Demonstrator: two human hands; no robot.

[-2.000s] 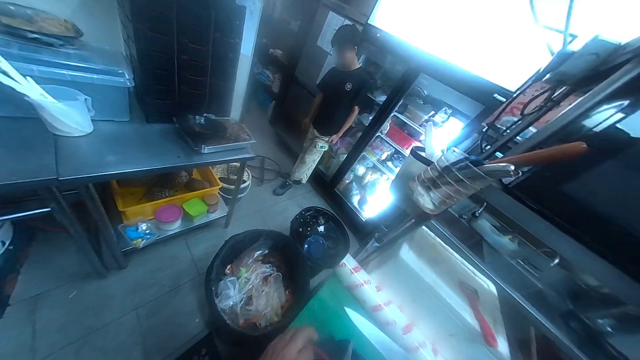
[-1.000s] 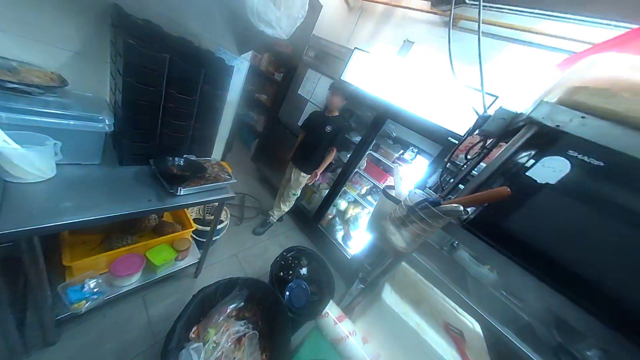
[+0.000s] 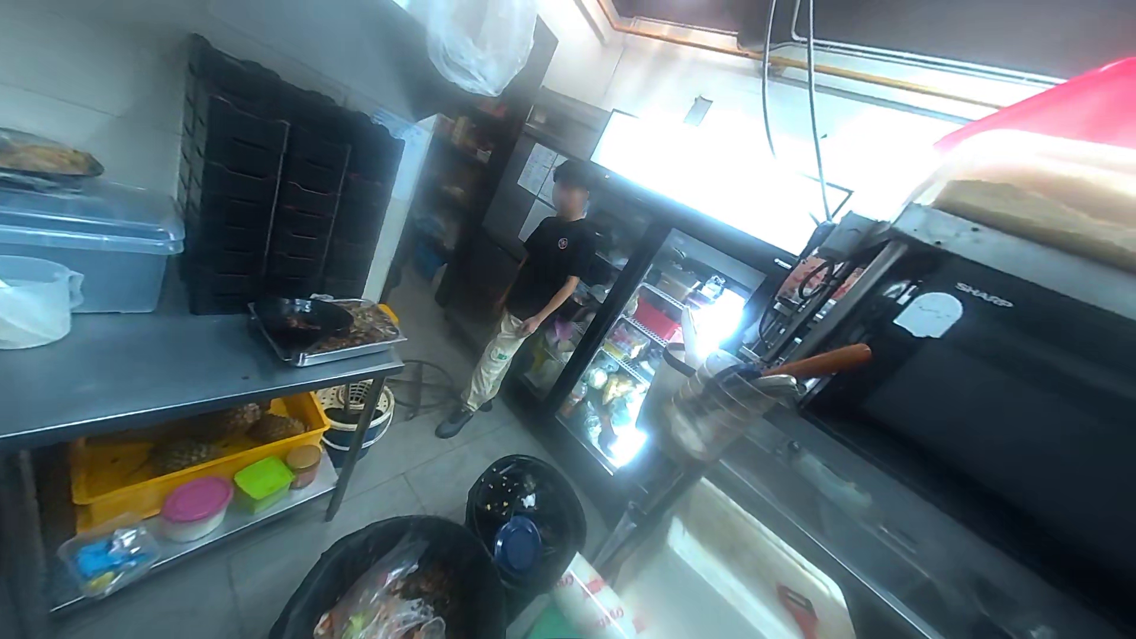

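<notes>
Neither of my hands shows in the head view. At the bottom, a black-lined bin (image 3: pixel 390 577) holds clear plastic bags and food scraps, beside a smaller dark bin (image 3: pixel 524 524) with a blue round item in it. A white wrapped roll with red print (image 3: pixel 595 596) lies at the bottom edge, over a bit of green surface (image 3: pixel 552 624). Right of it is a white plastic tub (image 3: pixel 710 568) with a red-handled tool (image 3: pixel 799 612) in it. A clear container of utensils (image 3: pixel 723 408), one with a wooden handle, stands above the tub.
A person (image 3: pixel 550 266) in a black shirt stands by the glass-door fridge (image 3: pixel 621 355). The steel table (image 3: pixel 133 364) at left bears a metal tray (image 3: pixel 342 351) with a black pan; a yellow crate (image 3: pixel 204 461) sits on its lower shelf. A microwave (image 3: pixel 994 399) is at right.
The view has swung up, and the hand seen at the bottom edge two seconds ago has left the frame. Less of the green surface shows.
</notes>
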